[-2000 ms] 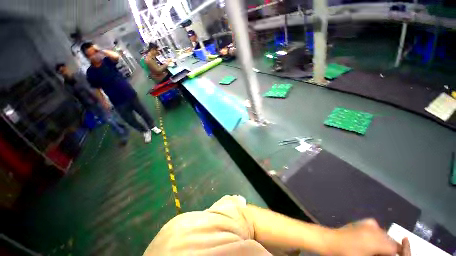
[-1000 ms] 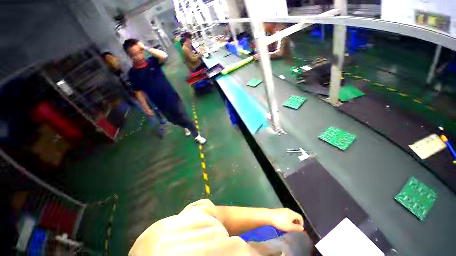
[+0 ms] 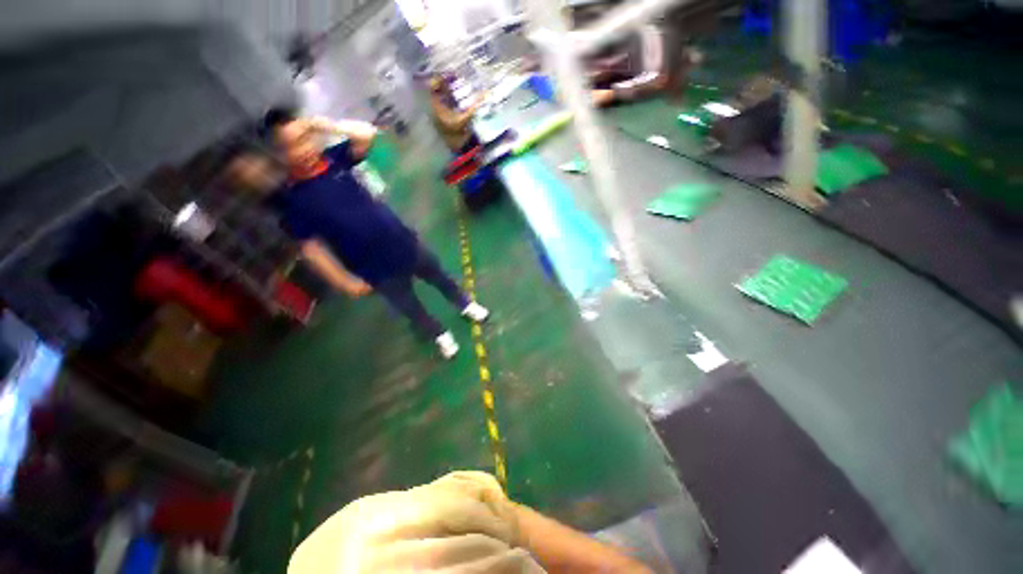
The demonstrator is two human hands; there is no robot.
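Note:
The view is tilted and blurred. My left sleeve and forearm point(image 3: 574, 547) reach in from the bottom edge; my left hand is cut off below the picture. My right hand is out of view. A corner of a white board point(image 3: 823, 557) shows at the bottom edge on the black mat point(image 3: 763, 460). Green PCB panels lie beyond on the grey-green bench: one at the right edge point(image 3: 996, 446), one in the middle point(image 3: 794, 288) and a smaller one farther off point(image 3: 685, 201).
A white post point(image 3: 604, 168) rises from the bench beside a light blue sheet point(image 3: 561, 230). A person in dark clothes point(image 3: 353, 230) stands on the green floor at left, near yellow-black floor tape point(image 3: 480, 359). Other people are at the line farther back. Shelving stands at far left.
The view has shifted. My left hand, visible before near the mat's edge, has dropped out of the picture. The white board now shows only a corner. The standing person's lower arm is farther from the body.

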